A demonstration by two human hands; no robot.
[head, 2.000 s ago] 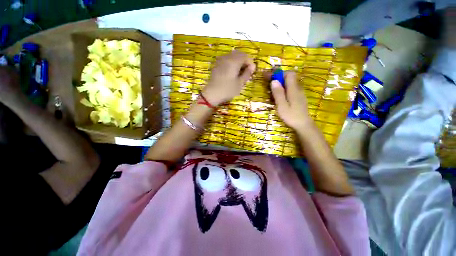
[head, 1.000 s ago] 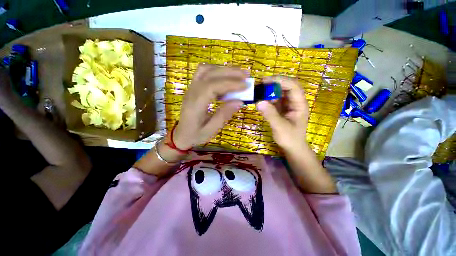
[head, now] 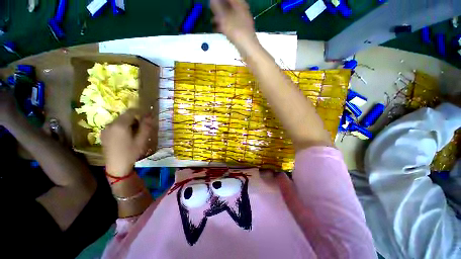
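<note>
The gold sheet of wired parts point(head: 217, 116) lies in front of me, crossed by thin dark-red wires. My left hand point(head: 126, 136) is over the front right part of the open cardboard box point(head: 149, 96), beside the heap of pale-yellow paper pads point(head: 108, 93). Its fingers are curled and blurred; I cannot tell what it holds. My right arm reaches across the sheet, and my right hand point(head: 232, 17) is blurred over the green surface at the top edge of the picture, near a blue cell point(head: 192, 18). I cannot tell whether it holds anything.
A white board point(head: 151, 46) with a dark spot lies under the sheet. A pile of blue cells point(head: 373, 115) is at the right. More cells lie on the dark green surface point(head: 151, 20). A grey metal bar point(head: 369, 30) is at upper right. People sit on both sides.
My hands have parted from the blue cell and white piece held over the sheet. The left moved to the box, the right far forward over the green surface. The view has tilted forward.
</note>
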